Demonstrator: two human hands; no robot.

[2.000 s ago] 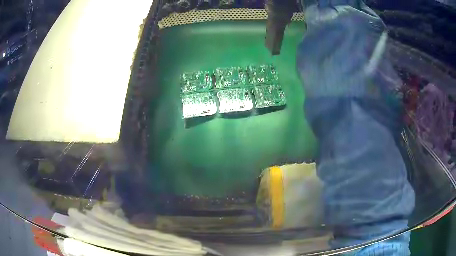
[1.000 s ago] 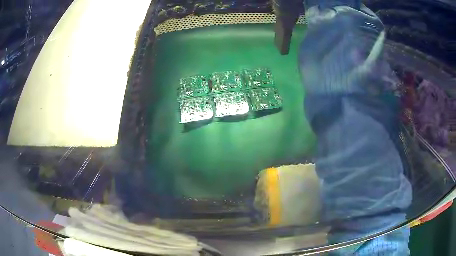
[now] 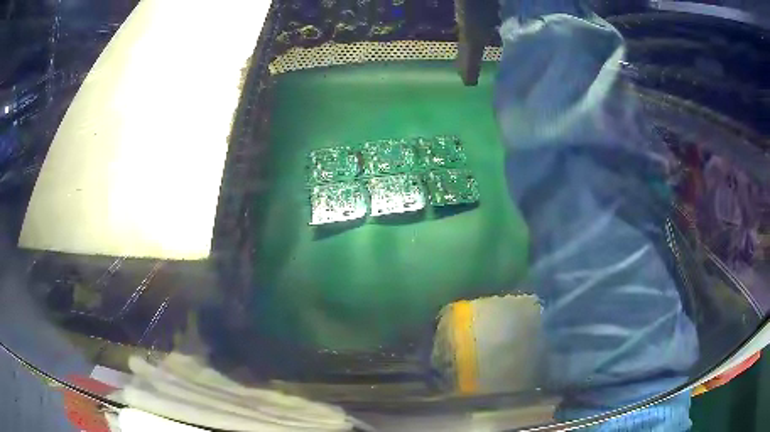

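A green PCB panel of six small boards (image 3: pixel 393 180) lies on the green mat (image 3: pixel 371 278), seen through a clear curved window with reflections. Its lower left boards shine brightly. It casts a short shadow on the mat. A blue-sleeved arm (image 3: pixel 591 228) runs up the right side, beside the panel and not touching it. Its hand is beyond the top edge of the picture. My left hand is not in view. A dark hanging bar (image 3: pixel 469 46) ends above the mat's far part, close to the sleeve.
A bright white four-sided sheet (image 3: pixel 143 135) stands left of the mat. A padded block with yellow tape (image 3: pixel 498 342) sits at the box front, partly behind the sleeve. Loose white cloths (image 3: pixel 219 396) and a red pad (image 3: pixel 84 405) are at lower left. A perforated strip (image 3: pixel 363 56) edges the mat.
The whole view has shifted, so the mat, panel and block appear slightly lower. The panel keeps its place on the mat. The sleeve's upper part appears a little further left.
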